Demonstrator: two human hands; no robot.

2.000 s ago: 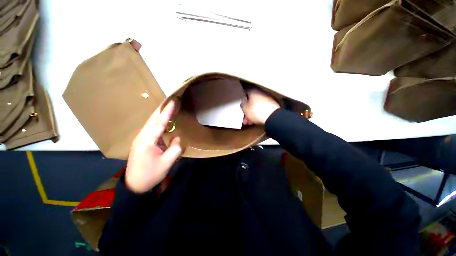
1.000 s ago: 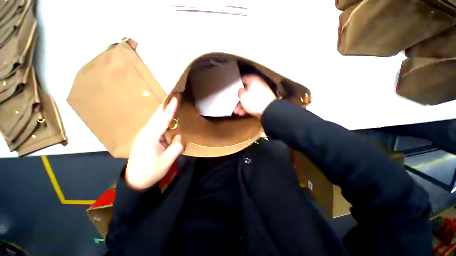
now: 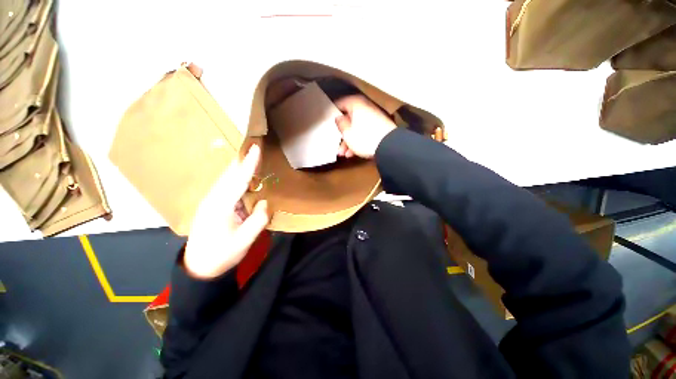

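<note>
A tan bag body (image 3: 319, 215) lies with its mouth open at the table's near edge, against my dark clothing. My left hand (image 3: 226, 215) grips the left end of its mouth, thumb and fingers around the edge near a small gold ring (image 3: 256, 183). My right hand (image 3: 363, 127) is inside the mouth and holds the right edge of a pale card (image 3: 310, 129). The card stands tilted against the brown lining; its lower part is whitish. My right fingertips are partly hidden by the card.
Another tan bag (image 3: 174, 144) lies flat just left of the held one. Overlapping bags (image 3: 70, 189) lie at the far left. Bags (image 3: 585, 37) stand at the upper right of the white table (image 3: 415, 44). A thin strip (image 3: 296, 15) lies at the top. Cartons (image 3: 482, 274) are below.
My right hand and the card have moved up and left inside the bag, and the card is more tilted. The bag's mouth stands taller at the back. My left hand keeps its grip.
</note>
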